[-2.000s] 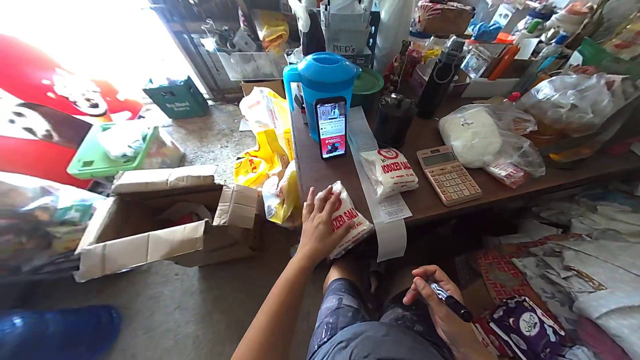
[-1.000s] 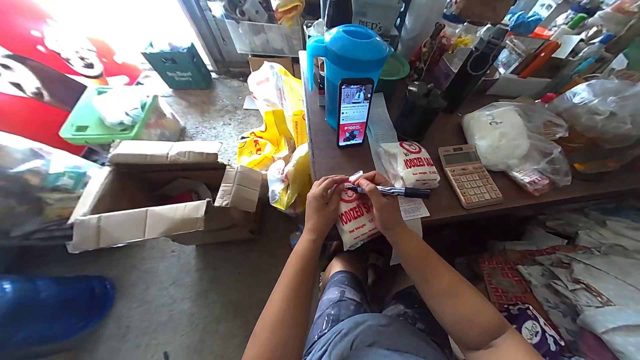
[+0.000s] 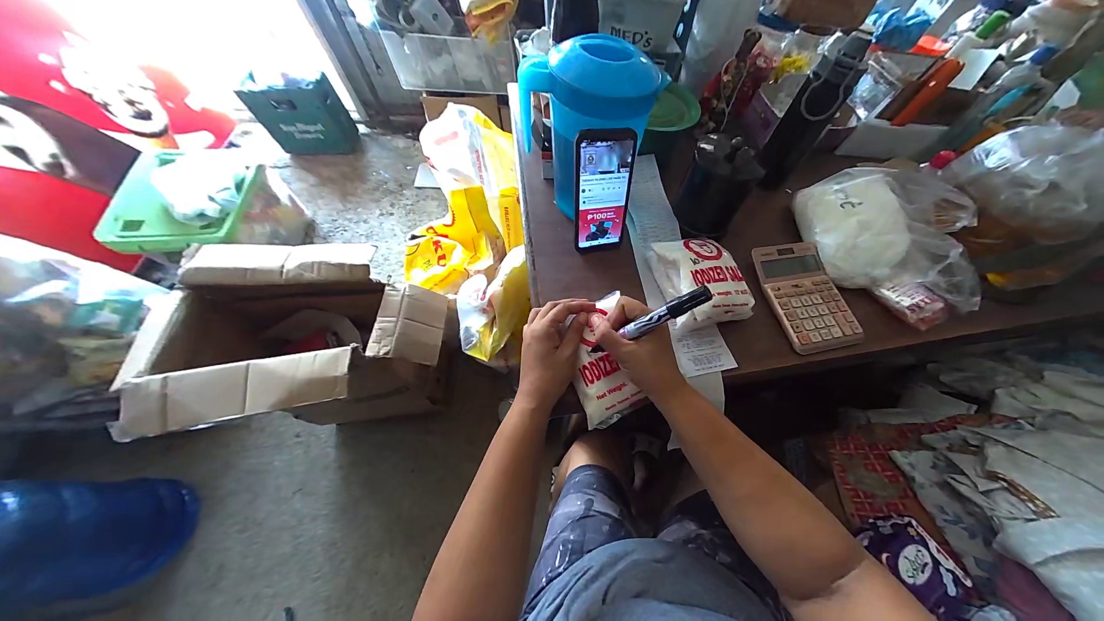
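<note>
A white plastic bag of iodized salt with red print [image 3: 609,379] lies at the table's near edge, its upper part between my two hands. My left hand [image 3: 555,345] grips its left side near the top. My right hand [image 3: 640,347] presses on the upper right side and also holds a black marker pen [image 3: 664,312], which points up and to the right. The fingertips of both hands nearly meet on the bag. A second bag of salt [image 3: 703,280] lies just beyond, on long paper receipts [image 3: 654,216]. To its right is a pink calculator [image 3: 806,299].
A smartphone [image 3: 604,190] leans upright against a blue pitcher [image 3: 604,95]. A black tumbler [image 3: 718,185] and clear plastic bags [image 3: 862,224] stand farther right. Left of the table are a yellow plastic bag [image 3: 466,233] and an open cardboard box [image 3: 233,388] on the floor.
Two seconds ago my left hand lay flat on the salt bag and my right hand held the marker over my lap. My right hand has since come up to the bag. The view has shifted somewhat.
</note>
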